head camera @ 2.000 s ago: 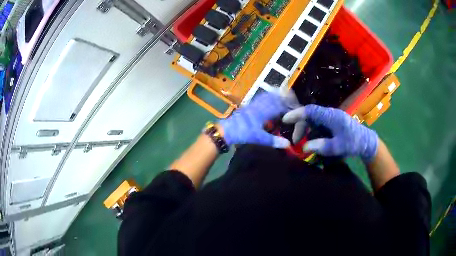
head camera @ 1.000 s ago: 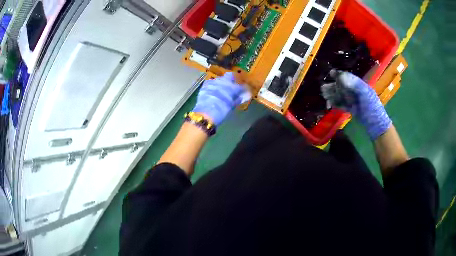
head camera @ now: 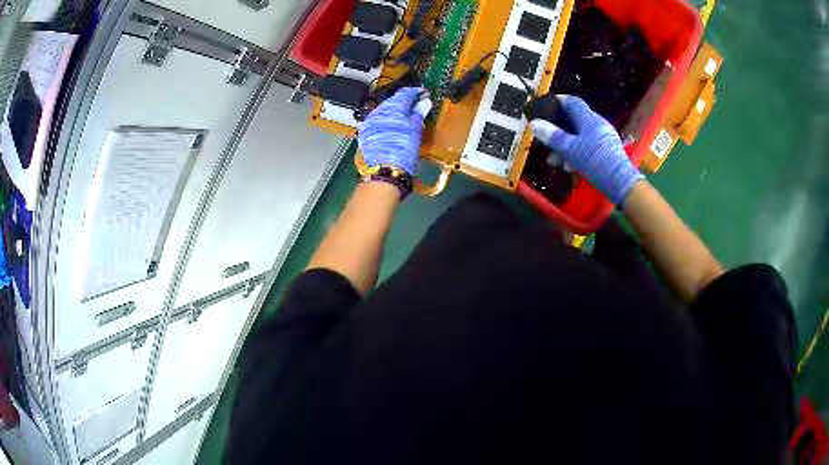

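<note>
An orange test fixture tray (head camera: 459, 136) rests across a red bin. Black power adapters (head camera: 344, 91) stand in a row on its left socket strip. The right white socket strip (head camera: 492, 162) shows flat black sockets. My right hand (head camera: 591, 145), in a blue glove, holds a black power adapter (head camera: 546, 111) at the strip's right edge; its lead runs onto the tray. A dark lead bundle (head camera: 466, 84) lies beside the green connector board (head camera: 446, 53). My left hand (head camera: 393, 133), gloved, is at the tray's near left end by dark cords; its fingertips are partly hidden and its grip is unclear.
The red bin (head camera: 682, 86) holds a dark heap under the tray's right side. Another orange tray (head camera: 693, 109) lies on the green floor (head camera: 754, 173) beyond it. White-grey cabinets (head camera: 136, 209) stand at the left. A red object (head camera: 807, 436) shows at the lower right.
My right hand has moved from inside the bin to the right strip's edge, now with an adapter. A lead bundle now lies mid-tray. My left hand has moved up over the tray's near end.
</note>
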